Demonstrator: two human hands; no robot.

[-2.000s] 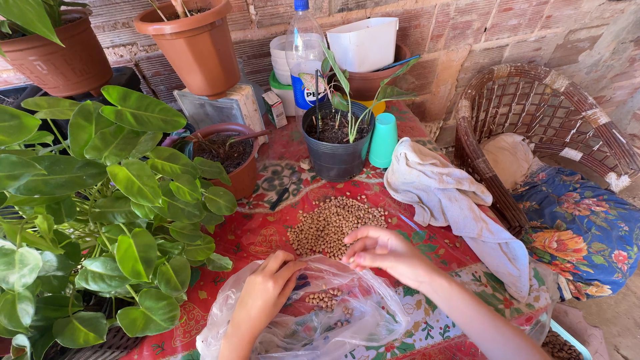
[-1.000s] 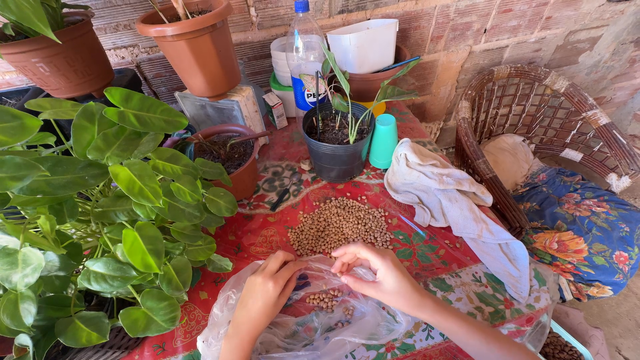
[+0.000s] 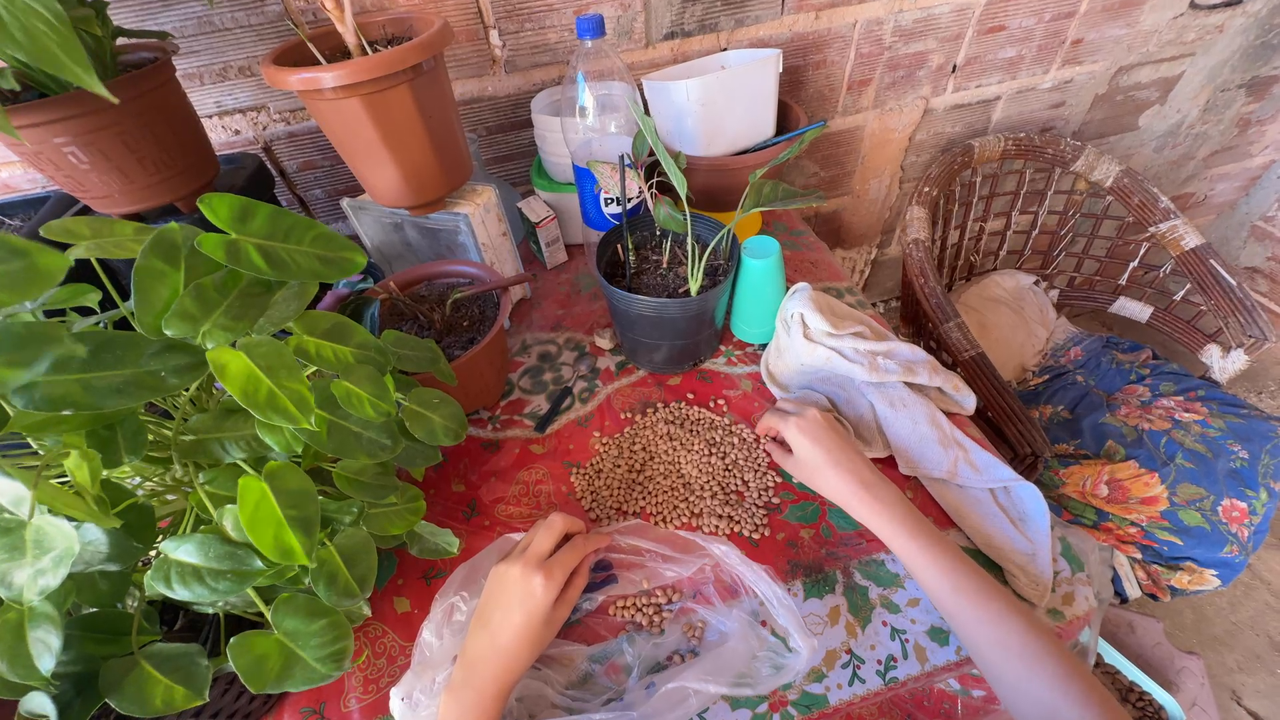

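Observation:
A heap of tan beans (image 3: 680,470) lies on the red patterned tablecloth (image 3: 480,500). At the heap's right edge is my right hand (image 3: 815,445), fingers bent and close together; whether a bean is between them cannot be told. Below the heap a clear plastic bag (image 3: 720,610) lies with its mouth spread, and a small group of beans (image 3: 648,608) shows inside it. My left hand (image 3: 535,580) pinches the bag's upper left rim between thumb and fingers. Just right of my right hand is a crumpled whitish cloth (image 3: 870,385).
Behind the heap stand a black pot with a plant (image 3: 665,320) and a turquoise cup (image 3: 759,290). A spoon (image 3: 565,395) lies left of them. Leafy plants (image 3: 260,400) crowd the left side. A wicker chair (image 3: 930,320) is at right; a container of beans (image 3: 1130,690) sits at lower right.
My right hand has moved from above the bag, close to my left hand, out to the right edge of the bean heap. My left hand has stayed at the bag's rim.

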